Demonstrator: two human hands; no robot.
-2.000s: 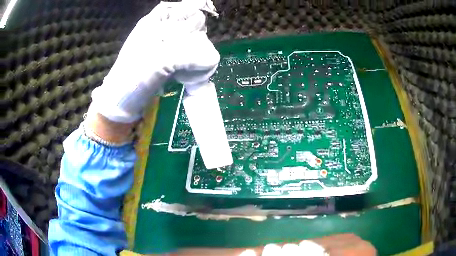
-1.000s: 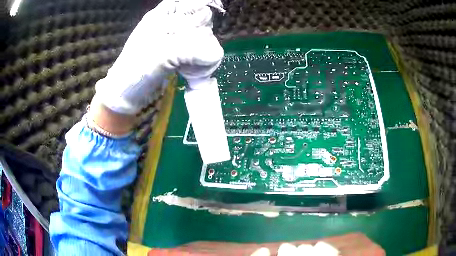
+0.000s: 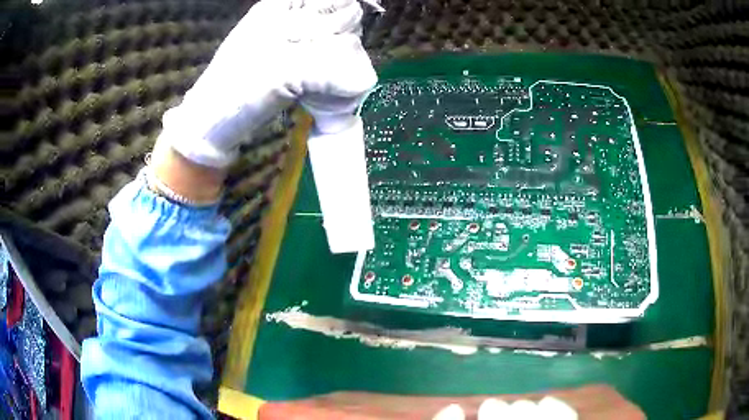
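Observation:
A large green circuit board (image 3: 509, 176) with a pale outline lies solder side up on the green mat (image 3: 320, 361). My left hand (image 3: 287, 74), in a white glove, is closed round the top of a white tapered nozzle (image 3: 343, 193). The nozzle points down, its tip at the board's left side; contact cannot be told. The tool above the fist is cut off by the top edge. Only white-gloved fingertips of my right hand (image 3: 505, 409) show at the bottom edge, curled over a red-orange pad (image 3: 353, 408). The rest of that hand is out of view.
Dark egg-crate foam (image 3: 74, 123) curves round the back and both sides. The mat has yellow edges and worn seams. At the lower left, beyond a pale curved rim (image 3: 41, 303), lie other boards and red pads (image 3: 67, 373).
The board and mat have shifted right in view. The nozzle tip has moved left relative to the board, from over its lower left part to its left edge. Both hands keep their hold.

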